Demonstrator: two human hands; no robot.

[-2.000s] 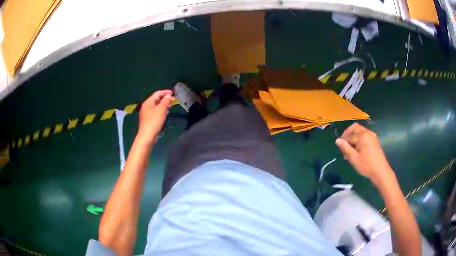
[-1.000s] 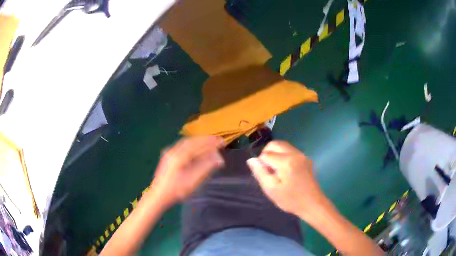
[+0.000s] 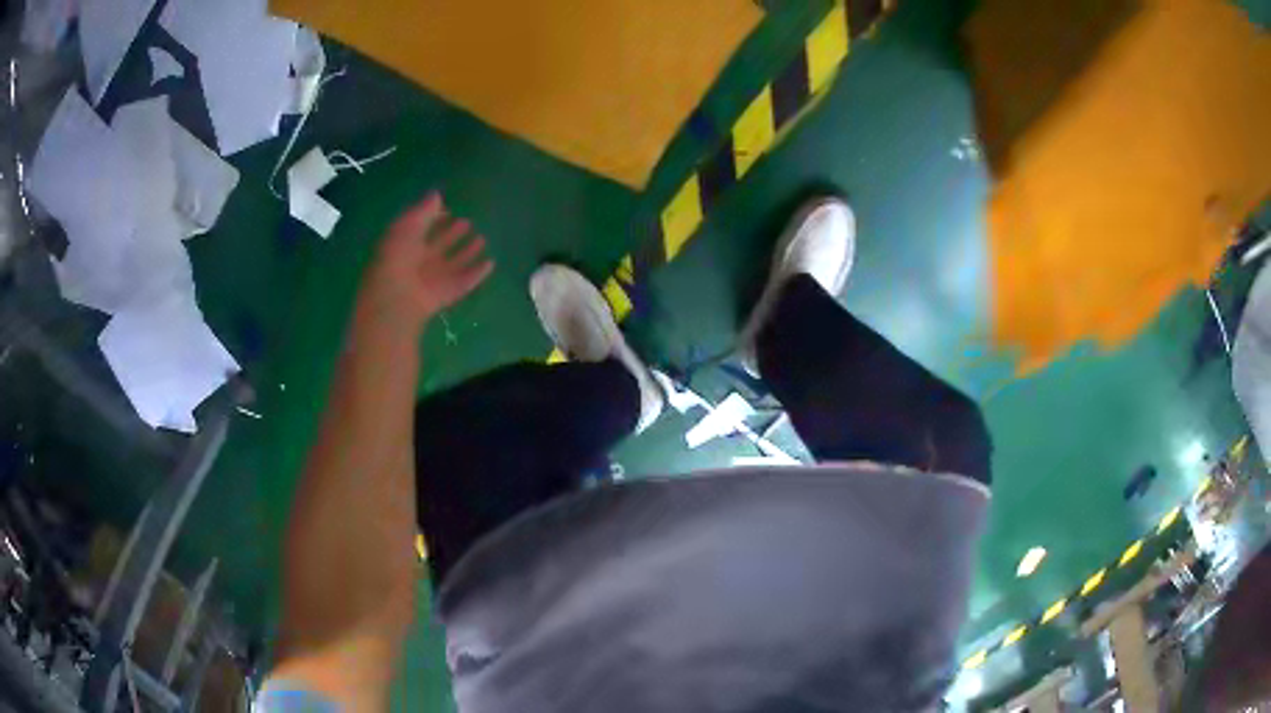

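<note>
An orange-brown card pattern spans the top of the view, cut off by the edge. A bundle of similar card pattern pieces is at the upper right, blurred, above the green floor. My left hand is left of centre over the floor, fingers spread and empty, touching no card. I cannot make out my right hand; a dark, blurred shape at the lower right edge may be part of my right arm. What holds the bundle is hidden.
Pale paper scraps lie at the upper left, with more scraps between my legs. Yellow-black floor tape runs past my white shoes. A pale rounded object is at the right edge; clutter fills the lower corners.
My hands have moved apart from near the bundle; my left hand is now open. The bundle has shifted to the upper right. The view has turned, and the white table is gone from sight.
</note>
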